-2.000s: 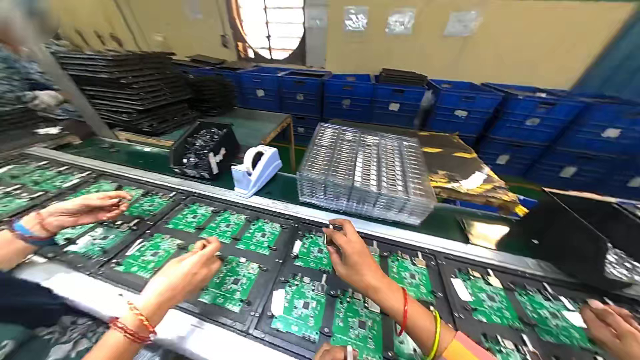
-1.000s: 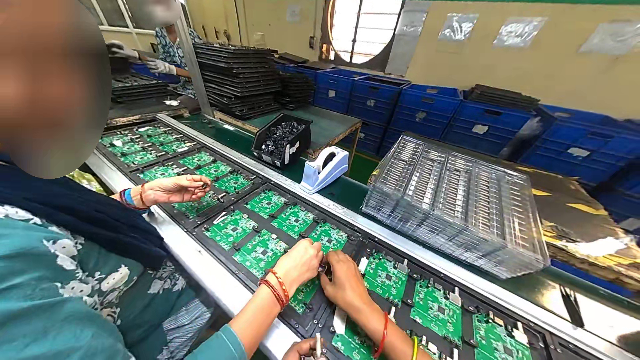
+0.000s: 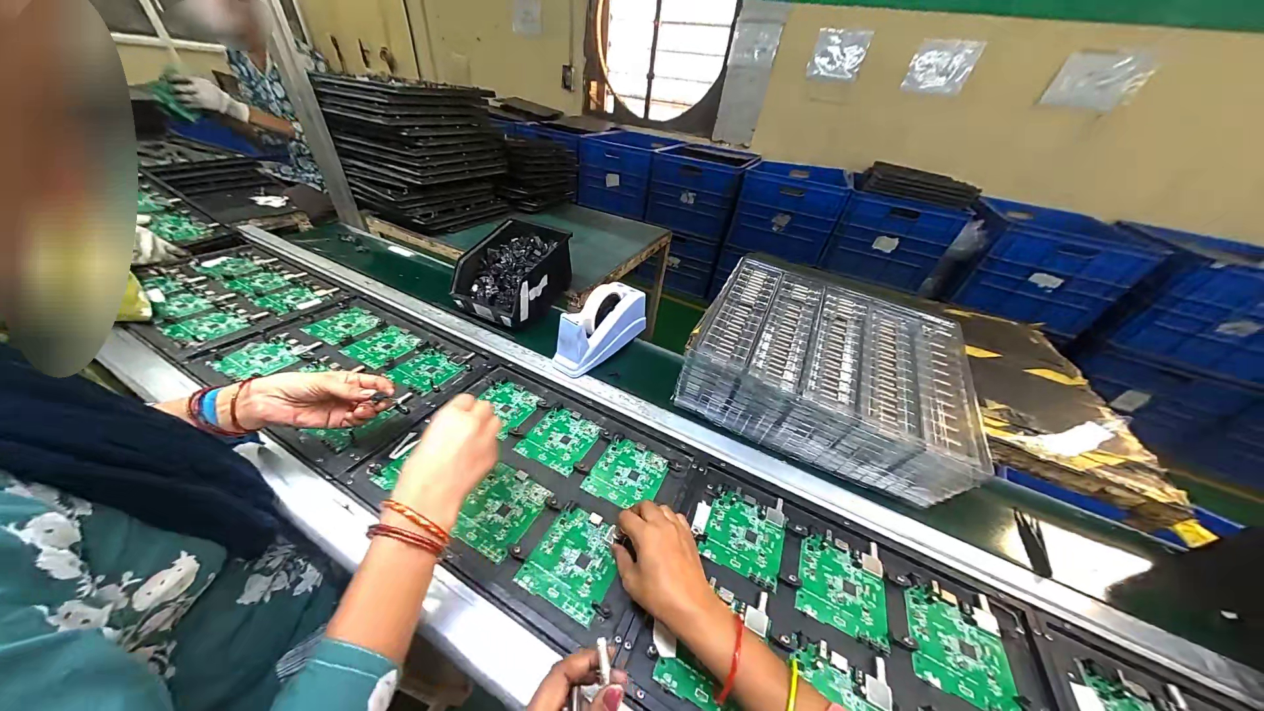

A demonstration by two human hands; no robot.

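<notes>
At the bottom edge, my left hand (image 3: 585, 681) grips a small metal tubular part between thumb and fingers; the rest of the hand is cut off. My right hand (image 3: 664, 558), with red and yellow bangles at the wrist, reaches from the lower right. Its bent fingertips are at the right edge of a green circuit board (image 3: 571, 565); whether they pinch something is hidden. More boards, such as a green circuit board (image 3: 743, 535) with metal connectors, lie in black trays (image 3: 696, 494) around my hands.
A co-worker's hands (image 3: 449, 449) work over boards at the left. Across the metal rail (image 3: 632, 400) stand a white-blue tape dispenser (image 3: 600, 331), a black bin (image 3: 513, 272) of dark parts and stacked clear plastic trays (image 3: 834, 380) of metal parts. Blue crates (image 3: 889, 237) and stacked black trays (image 3: 405, 148) stand behind.
The co-worker's bangled hand, beside my right hand a second ago, has moved left, away from it. My right hand remains by the same board area. The view has swung left since the oldest frame.
</notes>
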